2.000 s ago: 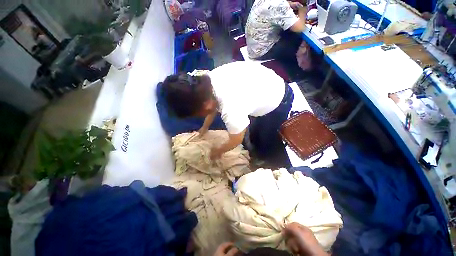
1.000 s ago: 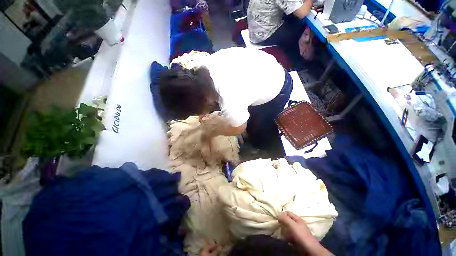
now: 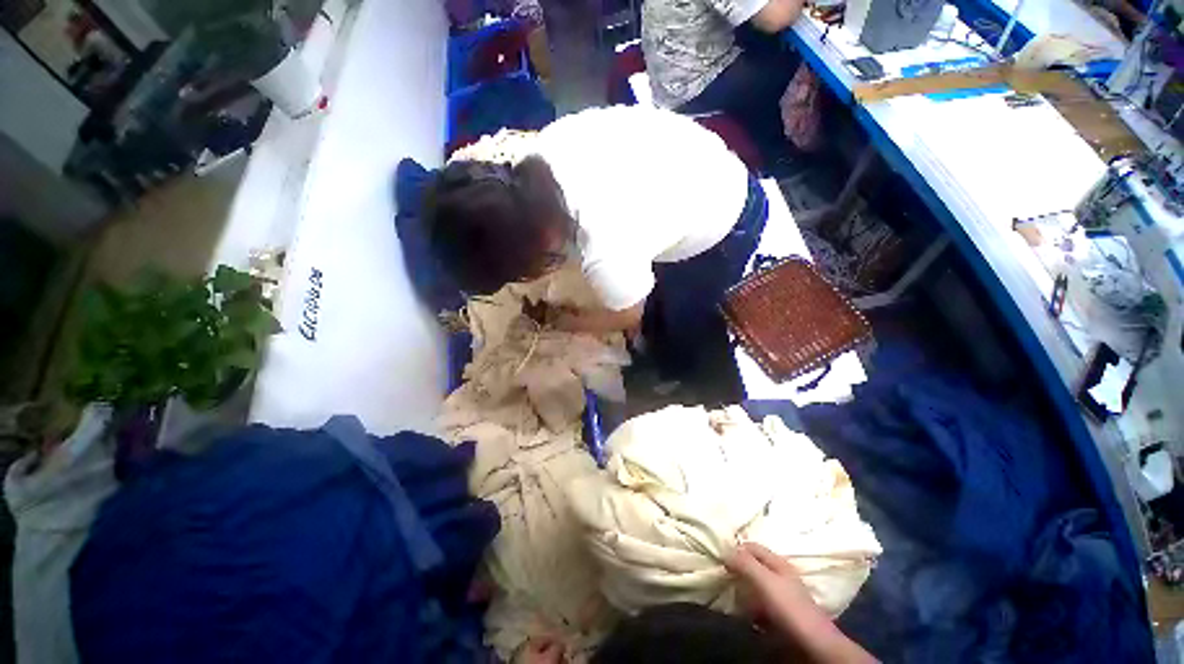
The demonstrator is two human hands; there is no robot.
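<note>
A large gathered bundle of cream fabric pieces (image 3: 727,486) lies in front of me at the bottom centre. My right hand (image 3: 769,584) pinches a fold on its near side. My left hand (image 3: 543,649) is small and cut off by the bottom edge, against the beige cloth; its fingers are hard to make out. More beige fabric pieces (image 3: 532,486) run from there away along the wall ledge to a co-worker in a white top (image 3: 649,182), who bends over them with hands in the cloth. A dark rounded shape at the bottom edge covers part of my work.
Blue garment heaps lie at left (image 3: 260,545) and right (image 3: 961,480). A reddish-brown woven mat (image 3: 795,318) lies on a white bench. A blue-edged sewing table (image 3: 987,162) curves along the right. A white wall ledge (image 3: 351,247) with a green plant (image 3: 162,337) stands left. Another person sits farther back.
The co-worker's hands have lifted and spread the beige pieces over the far heap. My right hand keeps its pinch on the cream bundle. The view has shifted slightly.
</note>
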